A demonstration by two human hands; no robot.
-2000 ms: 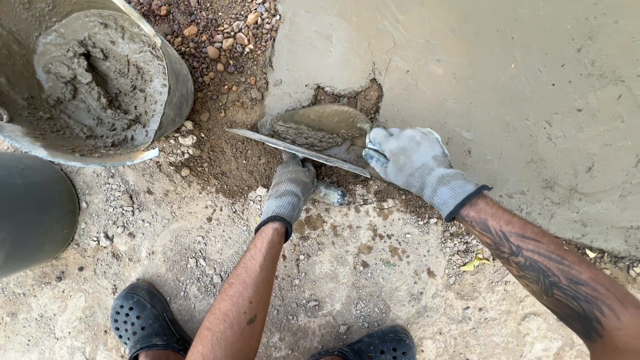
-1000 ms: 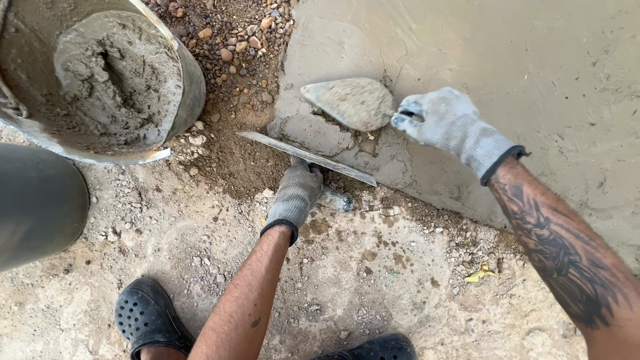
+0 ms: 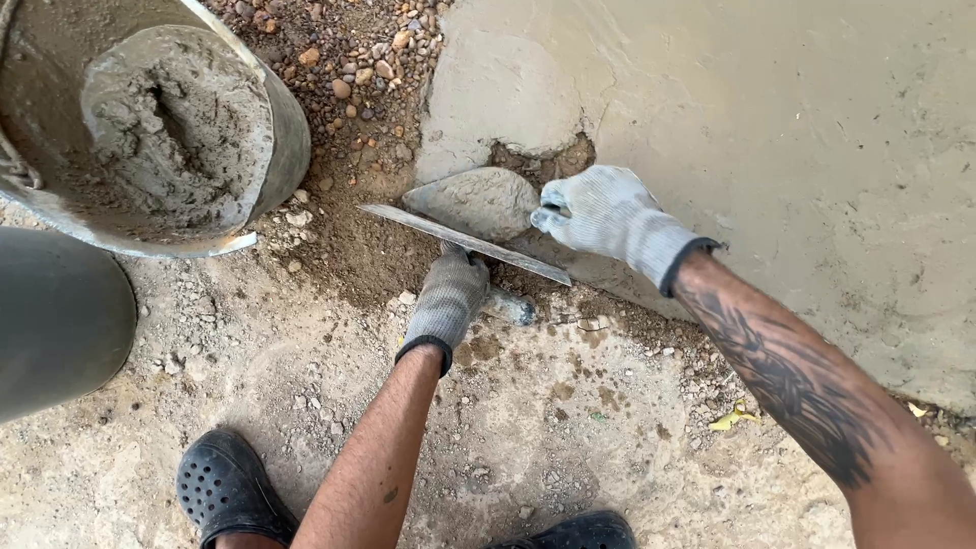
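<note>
My gloved left hand [image 3: 451,293] grips a plastering float [image 3: 465,242] by its mortar-smeared handle; the blade stands on edge along the border of the wet cement slab [image 3: 732,137]. In my gloved right hand [image 3: 602,213] is a pointed trowel [image 3: 474,202], its handle hidden by the fingers. The trowel's mortar-coated blade points left, just beyond the float's edge. Above it, a ragged hollow [image 3: 545,158] shows dark soil at the slab's edge.
A bucket [image 3: 286,145] with wet mortar [image 3: 179,137] stands at upper left, a dark bucket [image 3: 61,324] below it. Gravel [image 3: 358,69] lies beside the slab. Two dark clogs [image 3: 225,484] are on the rough ground at the bottom.
My right hand has brought the trowel from over the slab back down beside the float, and the ragged hollow shows again. My left hand still holds the float at the slab's edge.
</note>
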